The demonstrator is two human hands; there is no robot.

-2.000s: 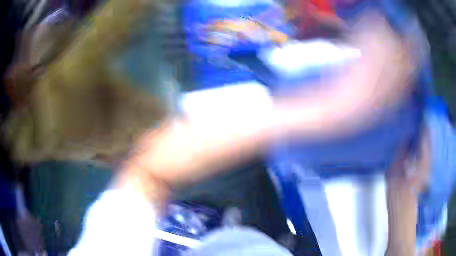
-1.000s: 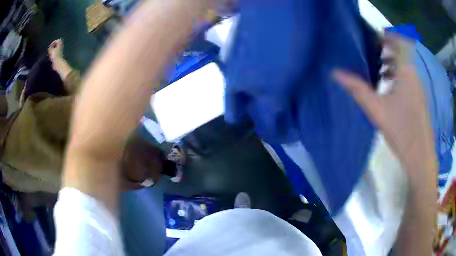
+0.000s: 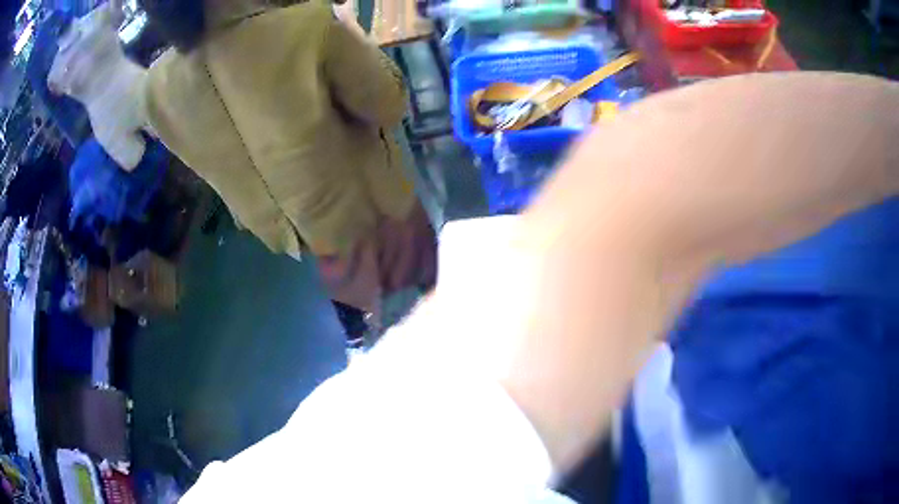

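Note:
The blue garment (image 3: 808, 364) hangs in loose folds at the right edge, over a pale white cloth or cover (image 3: 690, 433). My left forearm, in a white sleeve, reaches across the picture from the bottom to the upper right, above the garment. My left hand is cut off by the right edge. My right hand is not in view. Whether a hand holds the garment is hidden.
A blue basket (image 3: 527, 94) with yellow strips stands behind my forearm, and a red basket (image 3: 715, 25) is at the top right. A person in a tan jacket (image 3: 286, 118) stands at the upper left. Green floor (image 3: 237, 364) shows below them.
The view has swung left. The blue garment has shifted to the right edge, my right hand has left the picture, and the baskets and tan-jacketed person now show more fully.

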